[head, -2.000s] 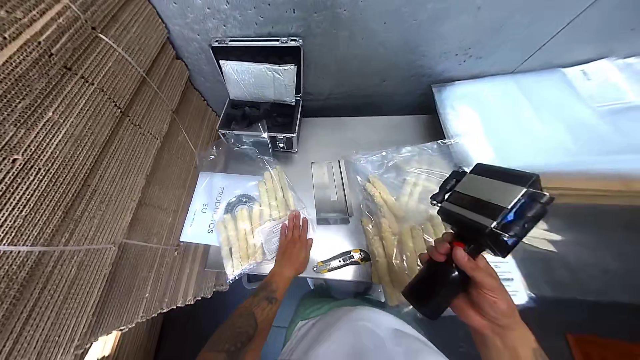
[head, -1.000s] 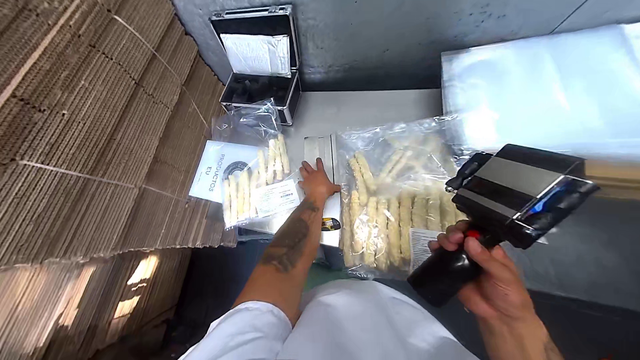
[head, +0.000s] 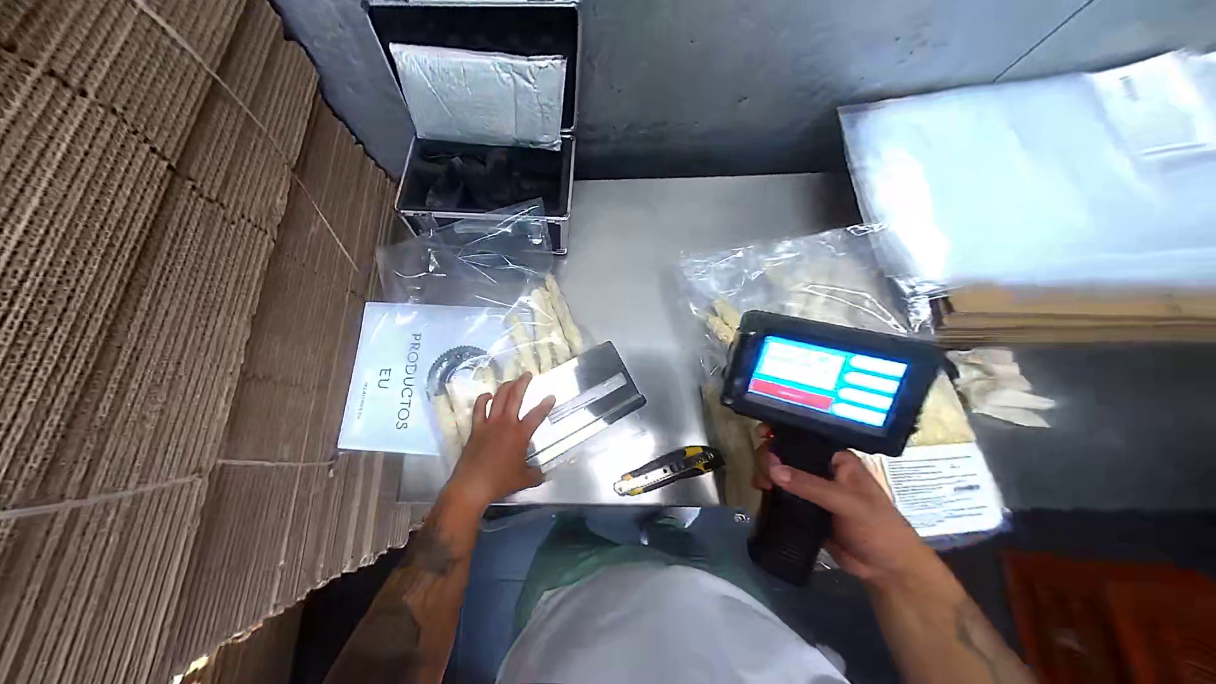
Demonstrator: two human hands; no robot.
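Observation:
My right hand [head: 836, 508] grips the black handle of a handheld device with a lit screen [head: 822, 380], perhaps a handheld printer. My left hand [head: 503, 437] rests with spread fingers on the near left end of a flat metal plate [head: 594, 385]; whether it grips the plate cannot be told. The plate lies slanted over a clear plastic bag of pale stick-shaped pieces [head: 541, 332]. A larger clear bag of similar pieces [head: 807, 275] lies partly behind the device. A yellow and black utility knife [head: 670, 468] lies between the two bags near the table's front edge.
An open black case with metal edges [head: 484, 180] stands at the back left. Stacked flat cardboard [head: 142, 266] rises along the left, beside a printed sheet [head: 389, 380]. Plastic-covered sheets [head: 1026, 180] lie on cardboard at the right. The metal table [head: 655, 218] meets a grey wall.
The metal plate, upright between the bags two seconds ago, now lies slanted over the left bag under my left hand. The device in my right hand has turned, and its lit screen shows.

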